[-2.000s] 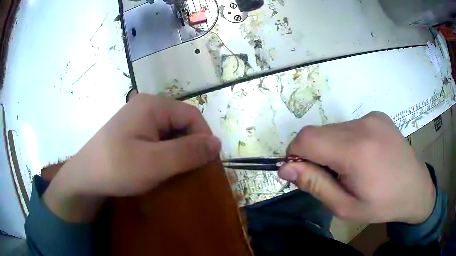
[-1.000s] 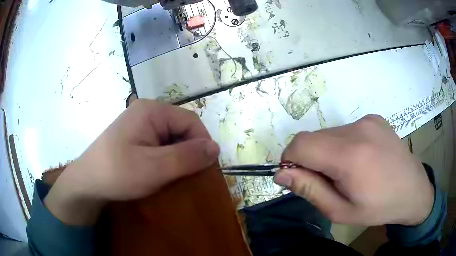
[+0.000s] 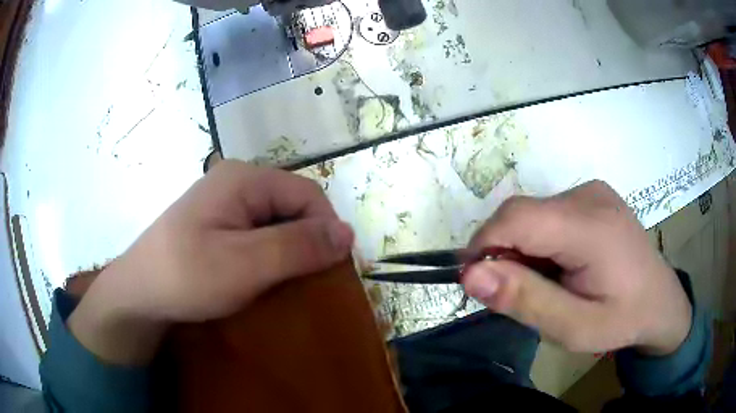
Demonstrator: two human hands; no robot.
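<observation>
The orange-brown leather panel [image 3: 282,347] hangs over the lap at the table's front edge. My left hand [image 3: 218,242] pinches its top right corner between thumb and fingers. My right hand [image 3: 577,270] holds slim dark thread snips [image 3: 420,266] with red wrapping at the grip. Their two points are a little apart and lie at the panel's right edge, close to my left thumb tip. Whether they touch a thread cannot be told.
The white machine table [image 3: 565,129] has worn stains and a printed ruler along its front edge. The shiny slide plate [image 3: 246,56] and needle area with a red-orange spot [image 3: 319,36] are at the top. A thin thread lies on the machine bed.
The snips' blades have opened wider, and my right hand has shifted slightly, showing more red wrapping. My left hand still holds the panel in nearly the same place.
</observation>
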